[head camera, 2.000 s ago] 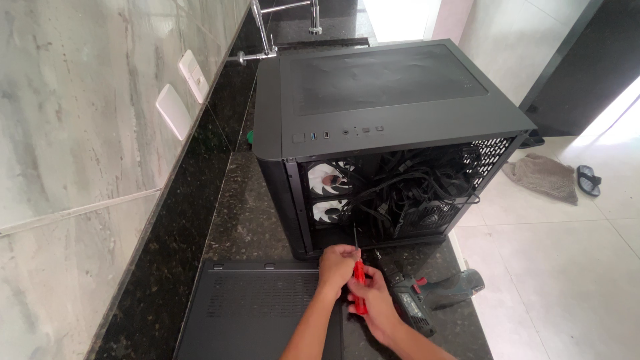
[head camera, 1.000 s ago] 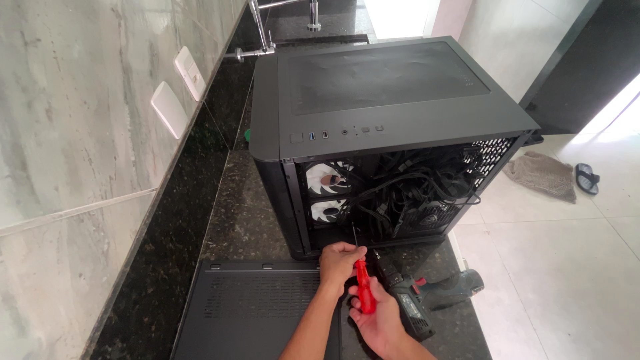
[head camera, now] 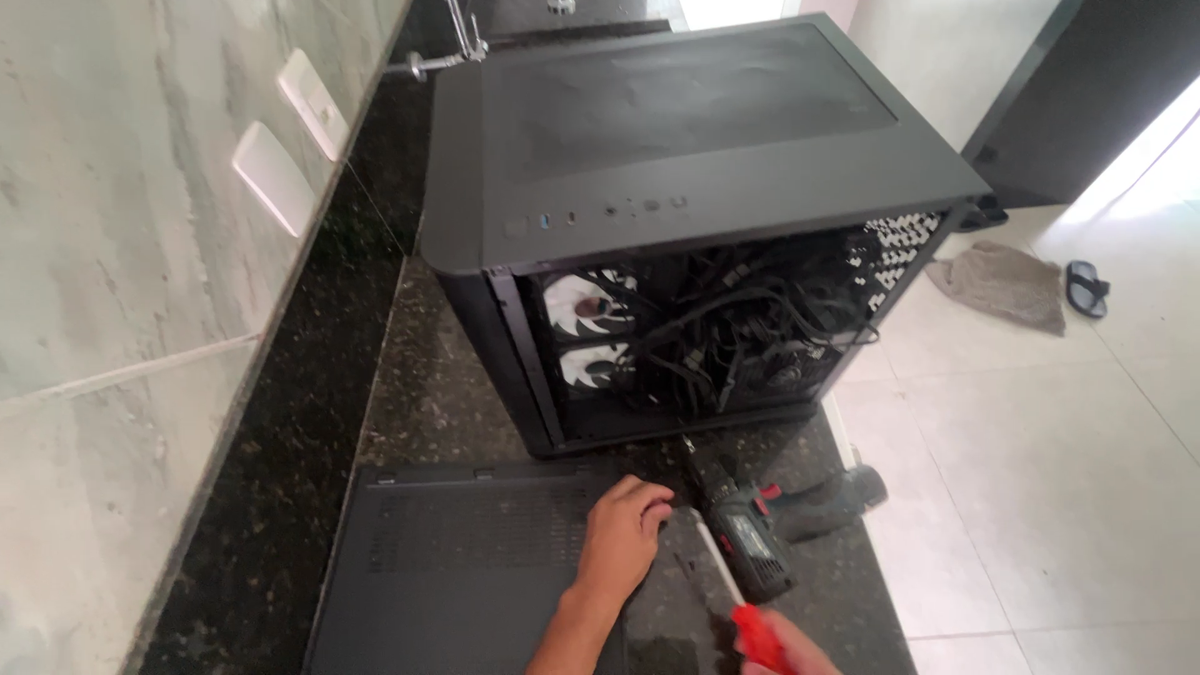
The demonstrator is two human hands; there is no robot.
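My right hand (head camera: 787, 647), at the bottom edge, is closed around the red handle of a screwdriver (head camera: 761, 637), whose shaft points up and left. My left hand (head camera: 630, 520) has curled fingers over the right edge of a dark perforated side panel (head camera: 459, 572); whether it pinches something small cannot be told. Beyond the hands stands a black computer case (head camera: 731, 178), its side uncovered. Inside show white-bladed fans (head camera: 589, 307) and a tangle of black cables (head camera: 750, 319). A cordless drill (head camera: 750, 534) lies just right of my left hand, below the case.
The dark granite counter (head camera: 441, 394) meets a marbled wall with white plates (head camera: 274, 178) on the left. Chrome plumbing (head camera: 450, 58) is behind the case. To the right, past the counter's edge, a brown cloth (head camera: 1003, 281) and a sandal (head camera: 1087, 289) lie on the tiled floor.
The screwdriver was upright at the case's lower opening, with both hands on it. My right hand has drawn it down and away from the case, and my left hand has let go of it.
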